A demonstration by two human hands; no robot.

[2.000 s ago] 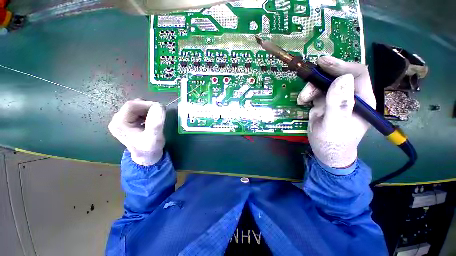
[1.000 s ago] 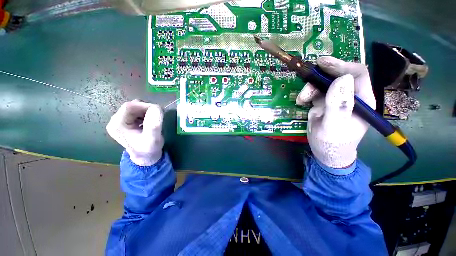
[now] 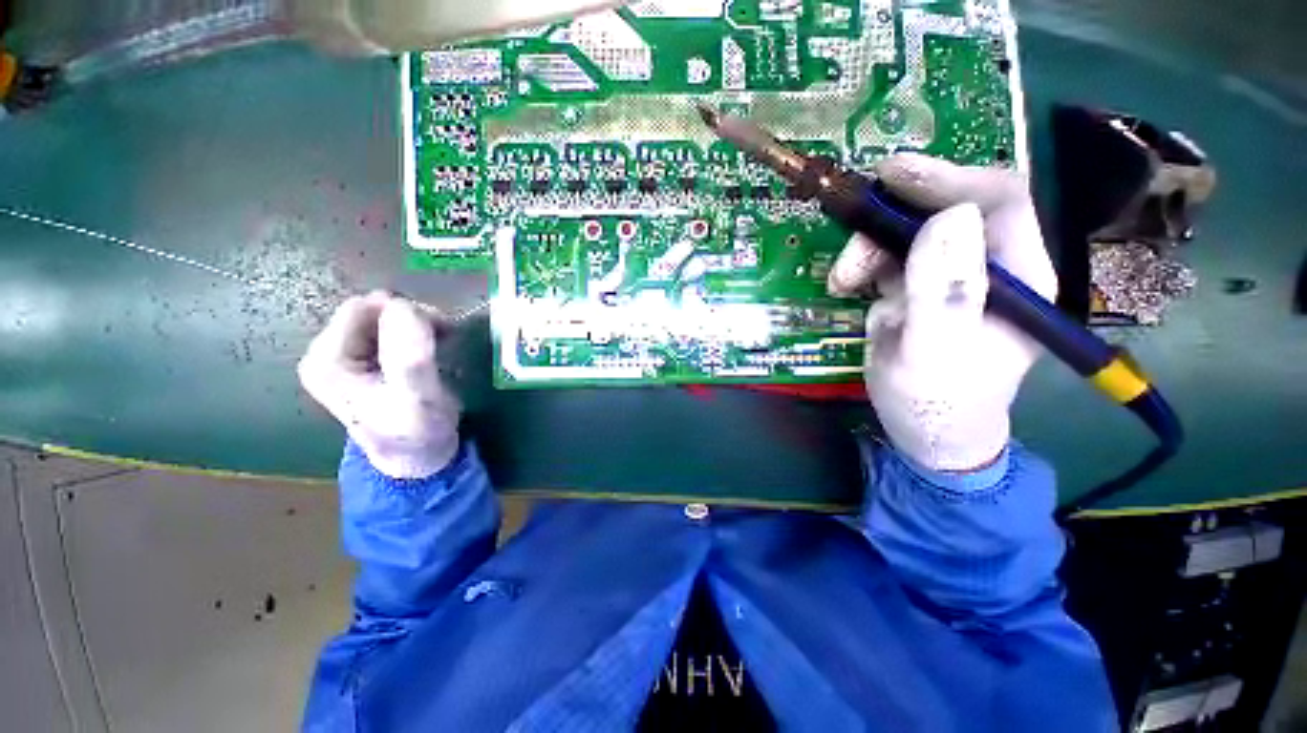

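My right hand [image 3: 958, 322], in a white glove, holds the dark blue soldering iron [image 3: 1039, 318] like a pen. Its brown barrel points up and left, and its tip is over the upper middle of the green circuit board [image 3: 631, 236]; I cannot tell whether it touches. My left hand [image 3: 384, 380], also gloved, is left of the board's lower corner with thumb and fingers pinched on the thin solder wire [image 3: 122, 239]. The wire trails in from the left edge, and a short end points from the fingers toward the board. Strong glare hides part of the board's lower section.
A dark iron stand [image 3: 1125, 179] with grey grainy metal wool [image 3: 1140, 282] stands right of the board. A small dark bit [image 3: 1238, 285] lies further right. Red material [image 3: 781, 390] shows under the board's front edge. A cloudy hood [image 3: 287, 29] crosses the top. Solder specks dot the green mat [image 3: 144, 344].
The board, stand and right hand with the iron appear shifted slightly left in the picture, as if the view moved. The left hand's pinch has turned slightly. Both hands keep their holds.
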